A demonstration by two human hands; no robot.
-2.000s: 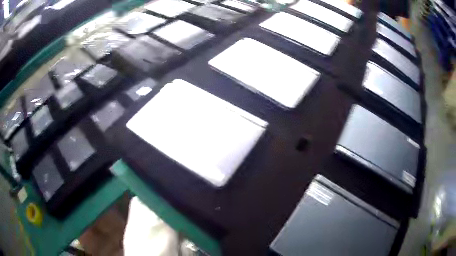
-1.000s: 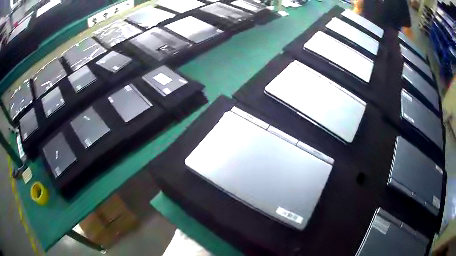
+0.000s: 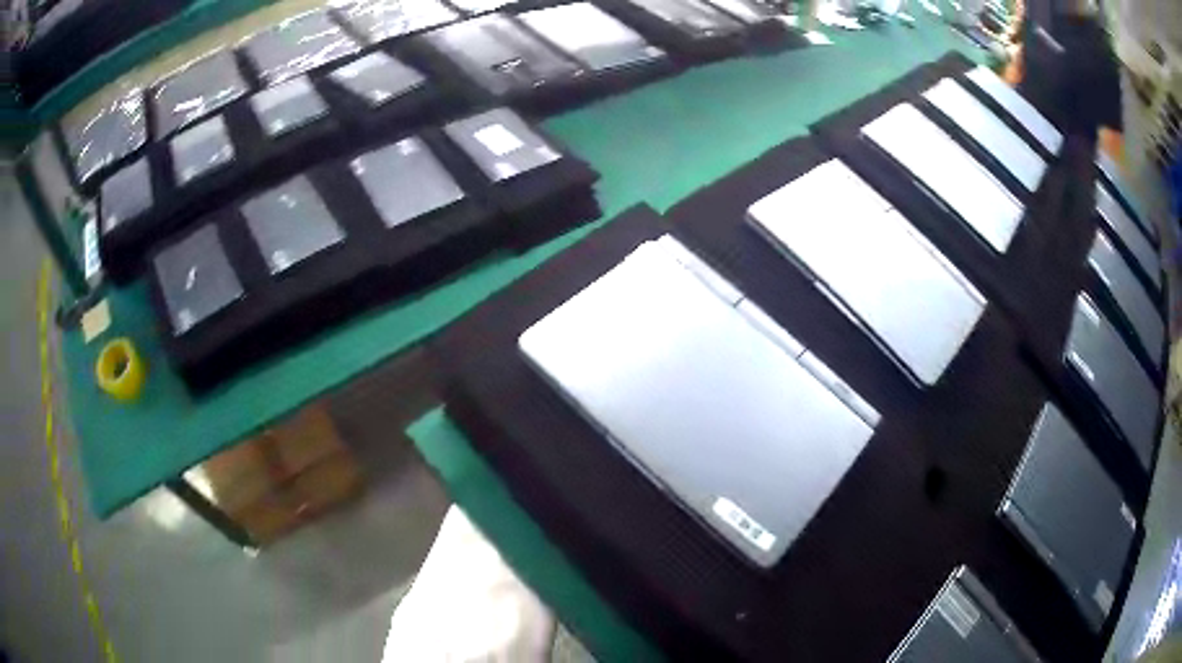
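Nearest in front of me, a closed silver laptop-like unit [image 3: 706, 395] lies in a black foam tray [image 3: 519, 434] on the green-matted bench. A small white label is at its lower corner. Another silver unit [image 3: 869, 272] lies behind it. Dark grey units [image 3: 1073, 512] lie along the right side, the nearest cut off by the bottom edge. No hand shows clearly. A blurred white shape [image 3: 467, 596], perhaps clothing, is at the bottom edge; I cannot tell if it hides a hand.
More foam trays with flat grey panels [image 3: 292, 223] lie on the left bench, one panel with a white slip. A yellow tape roll [image 3: 119, 370] sits at its corner, and brown boxes [image 3: 279, 473] are on the floor below. A person in dark clothes [image 3: 1069, 78] is at the far right.
The view has turned and shifted, showing more floor and the green strip between benches. The white shape remains at the bottom edge. The units appear to stay in their trays.
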